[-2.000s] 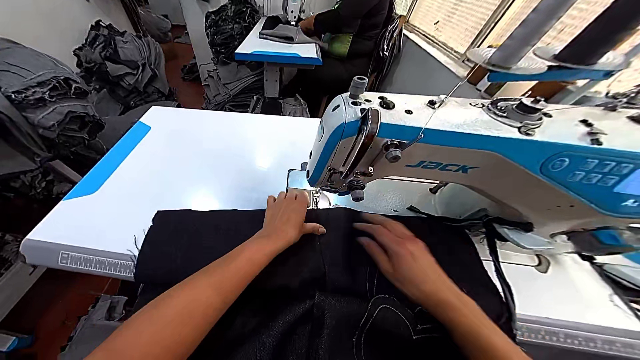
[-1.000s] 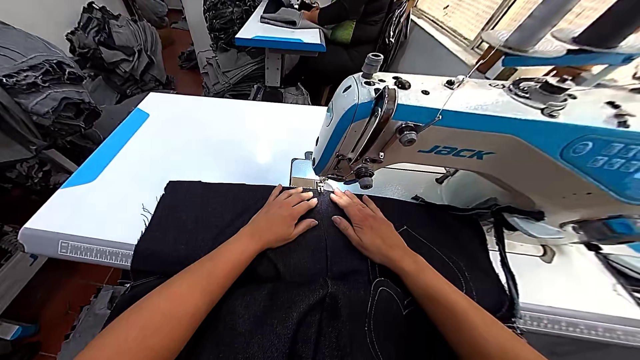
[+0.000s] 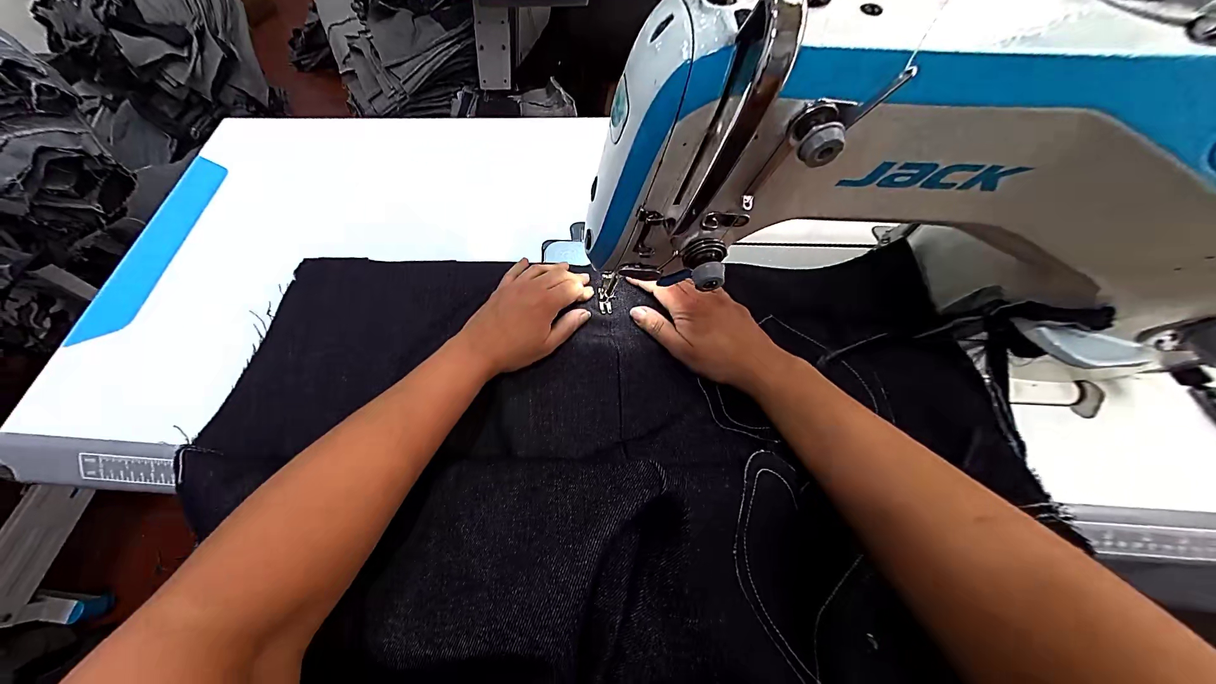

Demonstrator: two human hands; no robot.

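Observation:
Dark denim fabric [image 3: 560, 408] with a vertical seam and pale curved stitching lies across the machine bed and hangs over the front edge. My left hand [image 3: 537, 313] rests flat on it just left of the presser foot [image 3: 606, 294], thumb apart from the fingers. On the other side of the foot, my right hand [image 3: 703, 328] presses the cloth, thumb and forefinger toward the needle. Above both hands is the head of a Jack sewing machine [image 3: 655, 142]. The fabric lies under the foot; whether the foot is lowered on it I cannot tell.
The white sewing table [image 3: 399, 180] has a blue strip [image 3: 152, 256] on its left side and a printed ruler [image 3: 128, 468] along its front edge. Heaps of grey garments [image 3: 152, 66] lie beyond it. The machine arm [image 3: 950, 123] spans the right side.
My right hand has come left to the presser foot from farther right on the cloth. The fabric reaches farther up past the foot than two seconds ago. The view has moved closer and lower.

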